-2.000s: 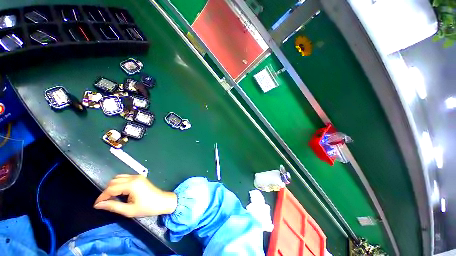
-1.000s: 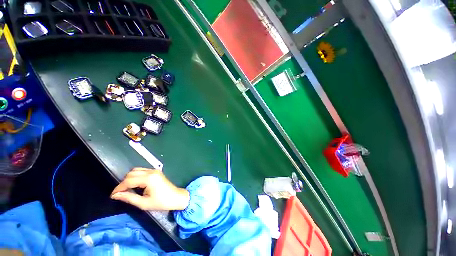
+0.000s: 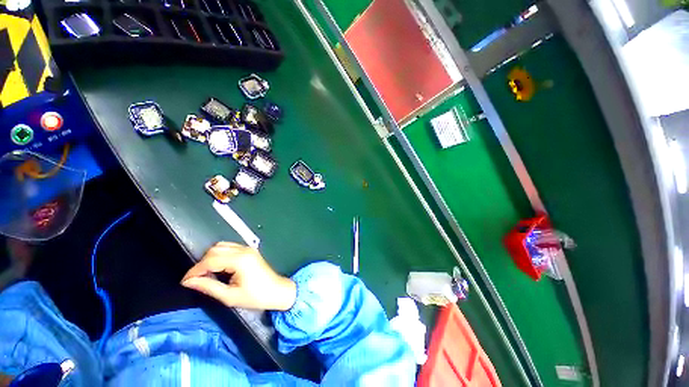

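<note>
My right hand (image 3: 240, 277), bare with a blue sleeve, is over the bench's near edge. Its thumb and fingers curve together. No held thing shows, and I cannot tell if a small one is between the tips. I cannot make out my left hand. Beyond my right hand, a loose pile of watch case assemblies (image 3: 223, 140) lies on the green bench. One case (image 3: 146, 119) lies apart on the left with a dark part beside it, and another (image 3: 303, 174) lies apart on the right. A white strip (image 3: 236, 224) lies between the pile and my hand.
A black compartment tray (image 3: 170, 47) with dark, shiny screens is at the upper left. The blue press base (image 3: 74, 143) and a transparent guard (image 3: 45, 198) are at the left. Tweezers (image 3: 356, 246), a bottle (image 3: 431, 288), white wipes (image 3: 409, 326) and an orange-red tray (image 3: 457, 354) are right of my hand.
The view has shifted, so the bench things sit farther right and slightly higher, and more of the press base shows. My right hand keeps nearly the same pose at the bench edge.
</note>
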